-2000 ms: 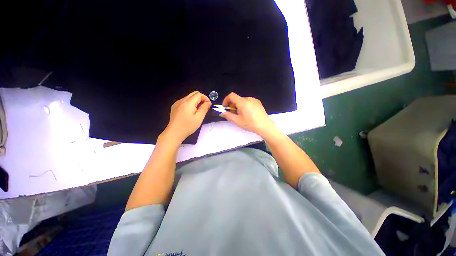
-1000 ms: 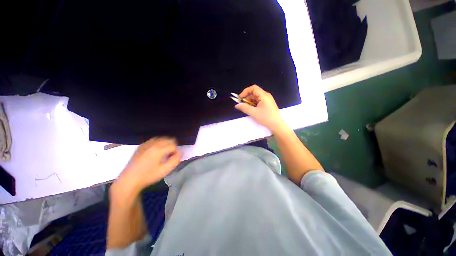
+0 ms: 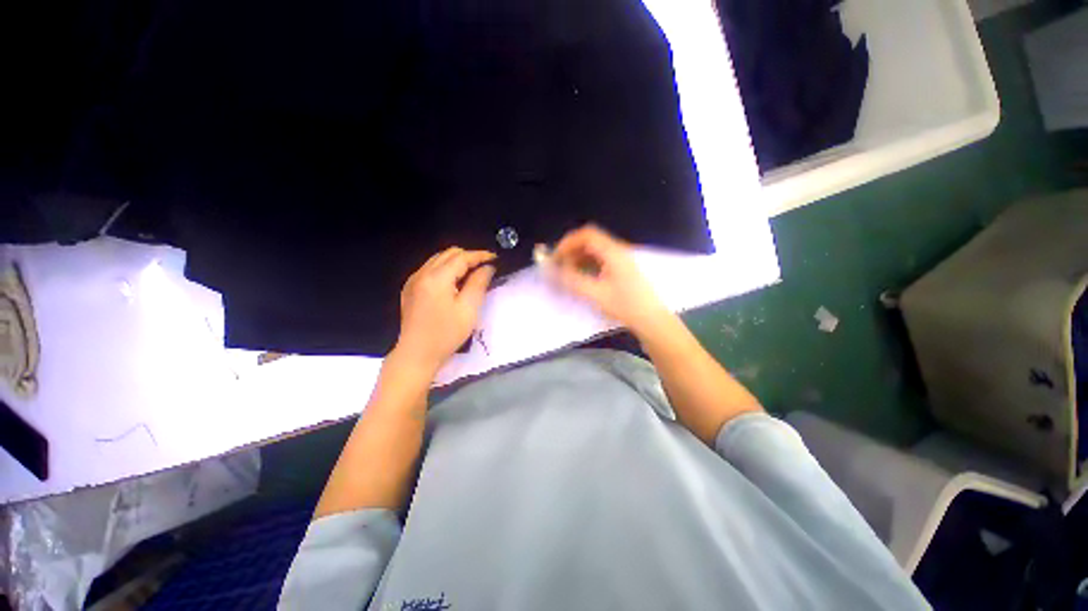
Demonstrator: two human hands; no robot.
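The black garment lies spread on the white table, its lower edge near the front of the table. A round shiny button sits on it near that edge. My left hand is just left of and below the button, fingertips closed on the garment's edge. My right hand is to the right of the button, blurred, with the small pale tip of the snips poking from its fingers toward the left hand.
A white bin with black cloth stands right of the table. A beige crumpled piece and a dark phone lie at the left. Another bin stands on the green floor. Clear plastic hangs below the table.
My left hand has come back up from the table's front edge to the garment beside the button. My right hand has moved slightly left and down with the snips.
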